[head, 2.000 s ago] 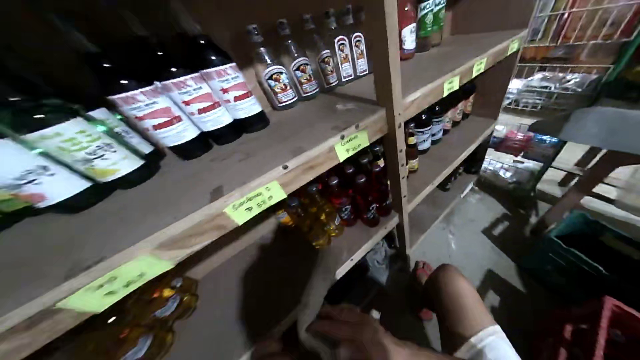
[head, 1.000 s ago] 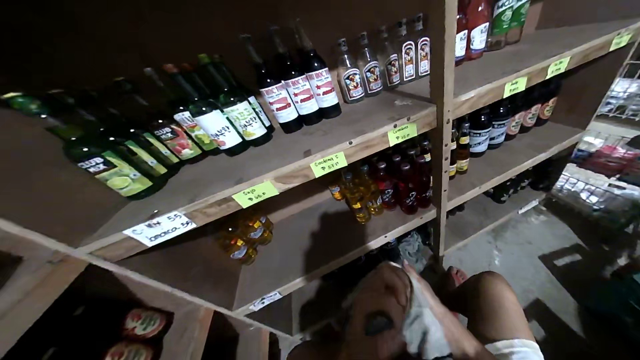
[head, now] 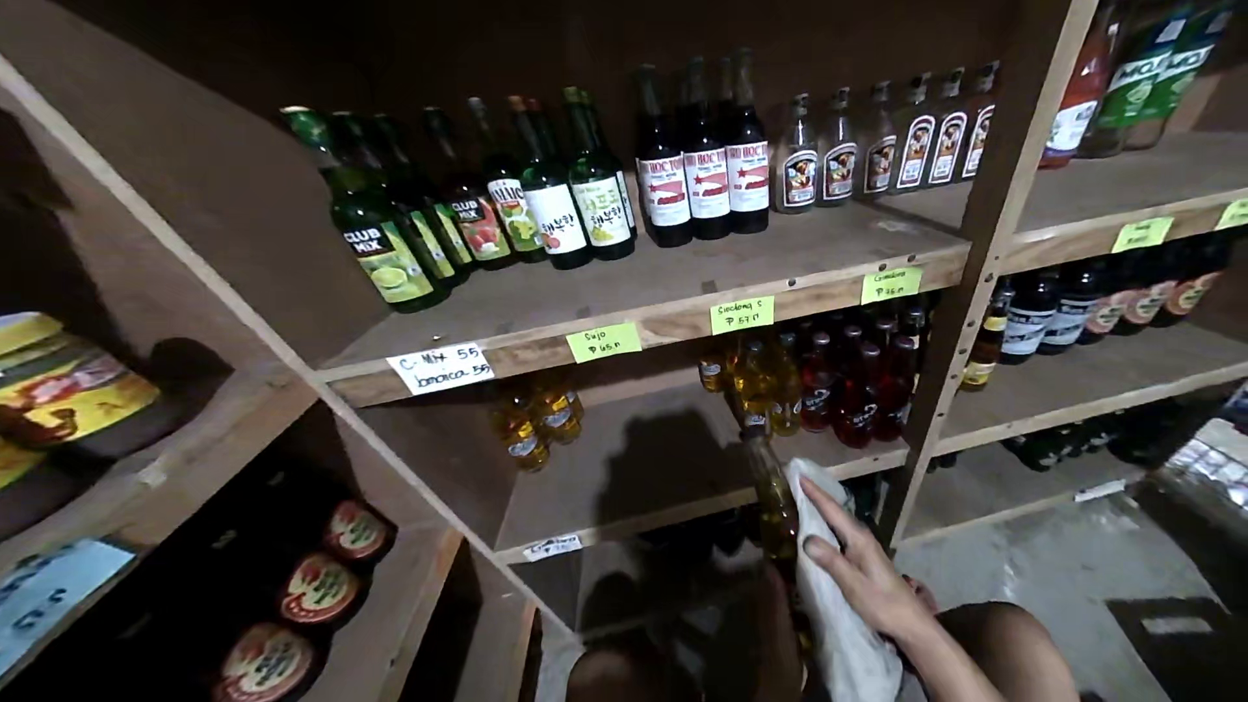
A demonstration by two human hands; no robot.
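A clear glass bottle of yellow liquid (head: pixel 770 492) stands out in front of the middle shelf, its neck tilted up toward the shelf. My left hand (head: pixel 778 619), dim and partly hidden, is around its lower part. A white cloth (head: pixel 829 595) lies along the bottle's right side, held by my right hand (head: pixel 863 570) with the fingers stretched over it. Just behind are bottles of yellow liquid (head: pixel 751 380) and bottles of red liquid (head: pixel 858 395) on the middle shelf. More yellow bottles (head: pixel 531 419) stand at that shelf's left end.
Green bottles (head: pixel 385 244), dark bottles with white and red labels (head: pixel 709 180) and small clear bottles (head: pixel 838 156) line the upper shelf (head: pixel 585 292). A wooden upright (head: pixel 985 234) divides the shelving. Dark bottles lie at lower left (head: pixel 317 585). A yellow-lidded jar (head: pixel 73 380) stands at far left.
The cloth and my right hand are now beside a yellow bottle that did not show plainly a second ago. Over the two seconds the view has swung left along the shelves.
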